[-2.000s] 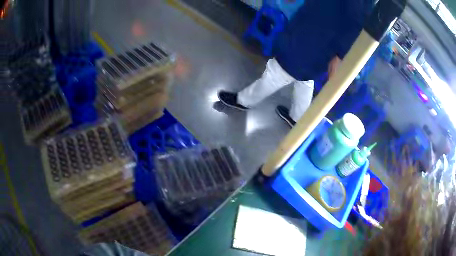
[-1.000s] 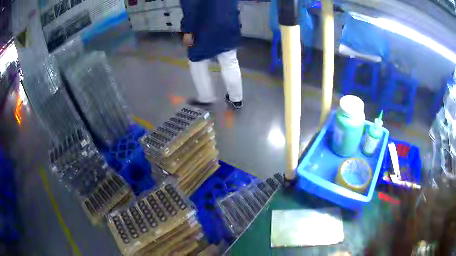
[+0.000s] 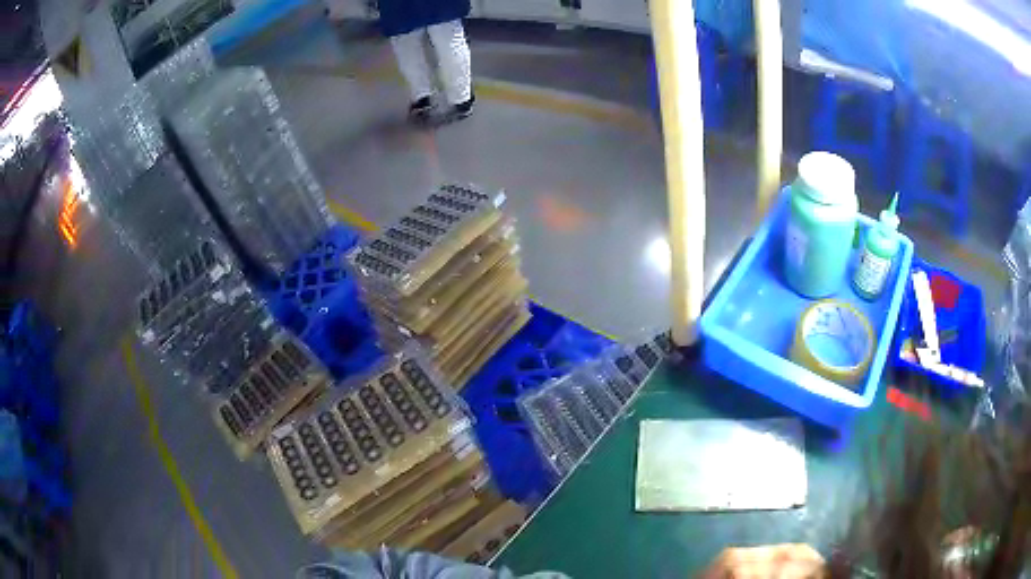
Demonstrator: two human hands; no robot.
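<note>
A pale flat card (image 3: 721, 465) lies on the green bench top (image 3: 599, 515). Part of a bare hand shows at the bottom edge, below the card, cut off by the frame; I cannot tell which hand it is or whether it holds anything. A grey-blue sleeve shows at the bottom left, with no hand visible on it. Blurred hair covers the bottom right. Beyond the card, a blue bin (image 3: 780, 387) holds a wide green bottle with a white lid (image 3: 820, 232), a slim green nozzle bottle (image 3: 876, 262) and a tape roll (image 3: 833, 343).
A small dark-blue box (image 3: 961, 328) with red and white items stands right of the bin. Two pale posts rise behind the bench. Left of the bench, stacked filled trays (image 3: 367, 435) and blue crates (image 3: 328, 300) stand on the floor. A person stands in the back aisle.
The view has levelled and shifted, and the bin and card appear further right. Part of a hand has come in at the bottom edge. The person has moved further away.
</note>
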